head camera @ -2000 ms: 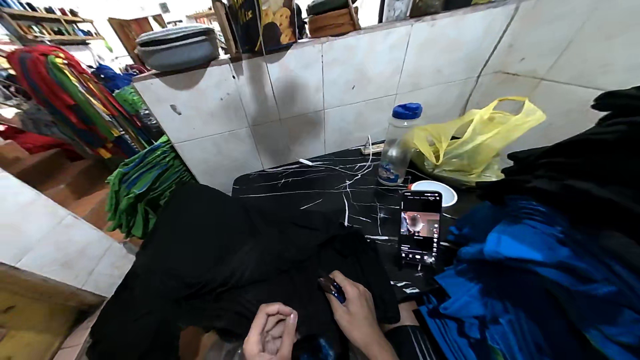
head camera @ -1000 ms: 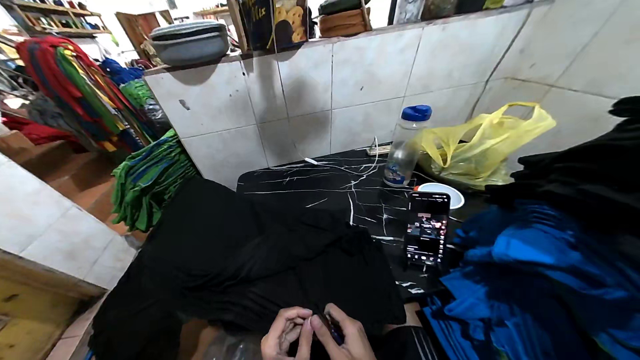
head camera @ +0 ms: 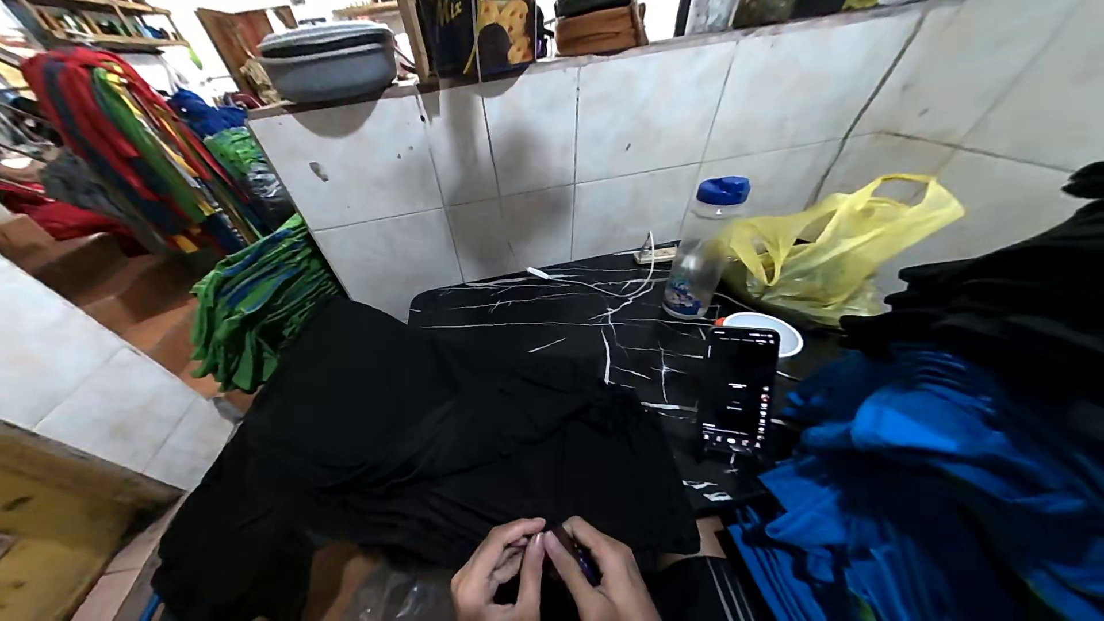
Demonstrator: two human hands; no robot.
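Observation:
My left hand [head camera: 504, 573] and my right hand [head camera: 599, 573] meet at the bottom centre, thumb tips together, over the near edge of a black cloth [head camera: 483, 431]. A small dark tool [head camera: 586, 565], whose kind I cannot make out, lies in the curled fingers of my right hand. The fingertips of my left hand are pinched; whether they hold a bit of cloth or thread is too dark to tell. The black cloth spreads over the near left part of a black marble-patterned table [head camera: 535, 336].
A phone [head camera: 739, 388] stands upright right of the cloth, before a white lid [head camera: 763, 335]. Behind are a clear bottle with blue cap [head camera: 694, 259], a yellow plastic bag [head camera: 828, 250] and a white cable [head camera: 595, 285]. Blue fabric [head camera: 931, 466] and black fabric [head camera: 1018, 276] are piled right.
Two seconds ago my hands were apart, the right one on the cloth with the dark tool. They came together by one second ago and remain so. The phone's screen picture has changed.

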